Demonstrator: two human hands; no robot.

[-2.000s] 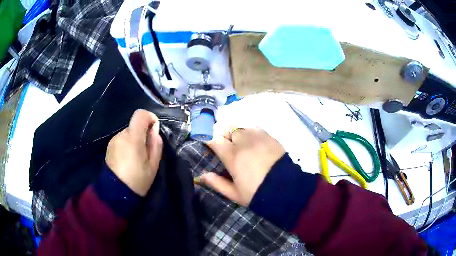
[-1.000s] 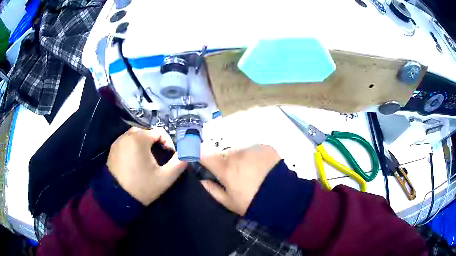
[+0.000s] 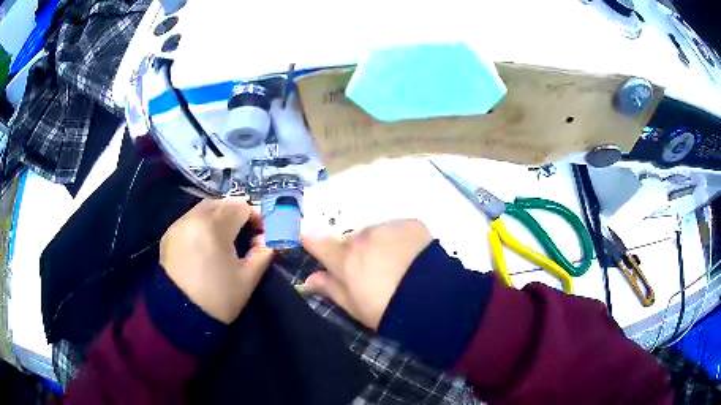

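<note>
Black fabric (image 3: 292, 340) lies under both hands in front of the sewing machine head, over plaid fabric (image 3: 395, 360) that shows along its right edge. My left hand (image 3: 207, 257) holds the black fabric just left of the grey knob-like attachment (image 3: 282, 221), thumb and fingers curled together. My right hand (image 3: 368, 265) grips the fabric edge right of that attachment, with plaid between thumb and fingers. The presser foot and needle are hidden behind the attachment and fingers. More black fabric (image 3: 95, 245) with pale thread lines spreads at left.
Plaid fabric (image 3: 59, 119) is heaped at the far left. Shears (image 3: 541, 237) with green and yellow handles and small snips (image 3: 630, 265) lie at right. Cardboard (image 3: 545, 130) with a mint-green piece (image 3: 427, 81) is on the machine arm (image 3: 316, 35).
The view has shifted, so the machine sits further left. Compared with two seconds ago, black fabric covers more of the plaid and my left hand is closer to the attachment. Plaid shows again by my right thumb.
</note>
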